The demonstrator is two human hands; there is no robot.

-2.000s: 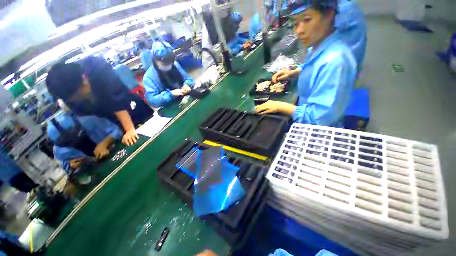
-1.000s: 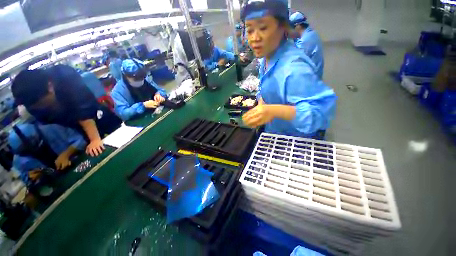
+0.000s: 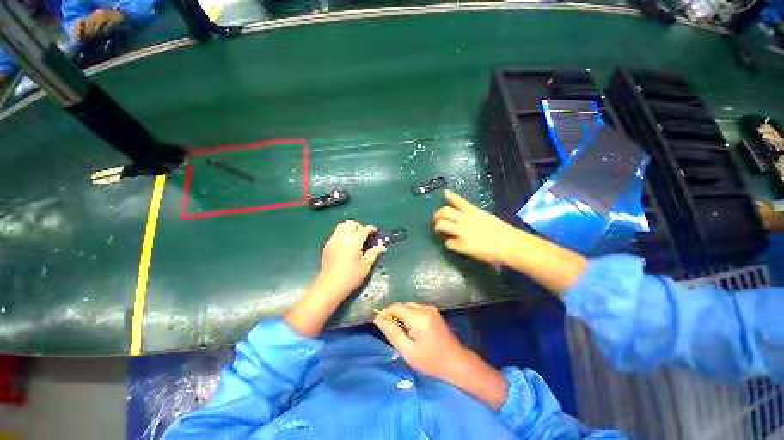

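Note:
My left hand (image 3: 347, 256) is at the bench's near side, its fingers on one end of a small black module (image 3: 395, 235). My right hand (image 3: 423, 337) is lower, at the bench edge, closed around yellow tweezers (image 3: 391, 318) that show only in part. Another black module (image 3: 330, 199) lies beyond my left hand, beside the red tape. A third module (image 3: 430, 186) lies to the right, near another person's fingertips. Blue film (image 3: 593, 185) with dark grey areas lies on a black tray (image 3: 516, 112).
Another person's hand (image 3: 471, 229) and blue sleeve reach in from the right. A thin black bar (image 3: 229, 169) lies inside the red tape rectangle (image 3: 245, 210). A dark post (image 3: 116, 129) stands at left. More black trays (image 3: 679, 163) and a pale tray stack (image 3: 619, 378) are at right.
The view has swung left and down to the bench. Both my hands now show, holding a module and tweezers. Another person's arm now reaches across the right side.

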